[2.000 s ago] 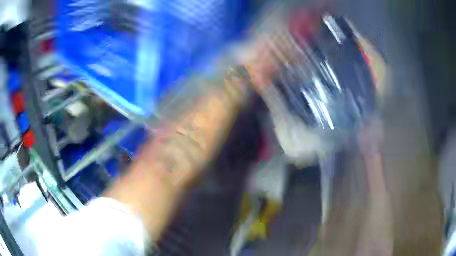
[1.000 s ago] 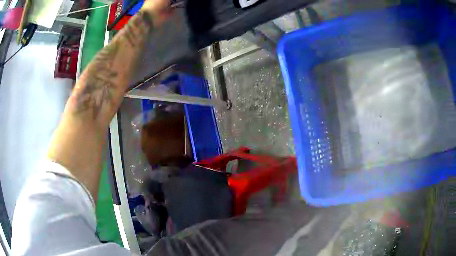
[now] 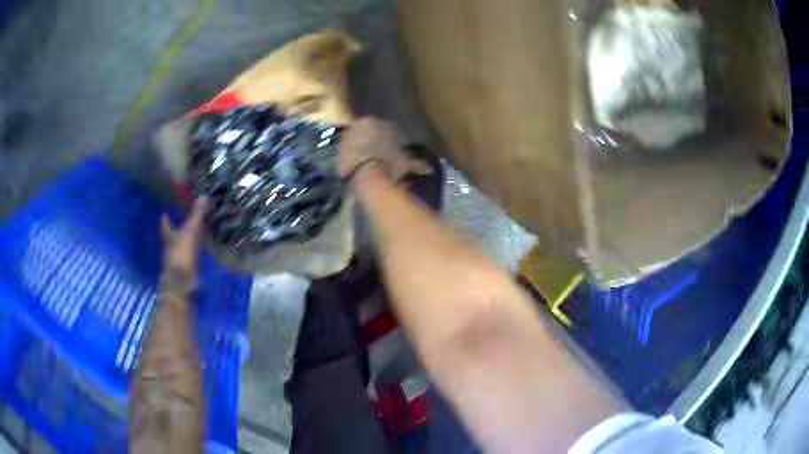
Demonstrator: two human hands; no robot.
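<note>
A brown paper sack with red print stands open left of centre, full of small shiny black parts. My right hand is closed on the sack's right edge, blurred. My left hand is at the sack's lower left side, with a thumb and finger spread apart. Blur hides whether it grips the sack. Both forearms are bare, and a white sleeve shows at the lower right.
A blue slotted crate is at the left. A large brown cardboard box with a white item in it is at the right. A curved bench edge runs along the lower right. A yellow line marks the grey floor.
One second ago the view showed my left arm raised toward the bench and a blue crate at the right. Now the sack is in view with both hands at it, and the cardboard box shows.
</note>
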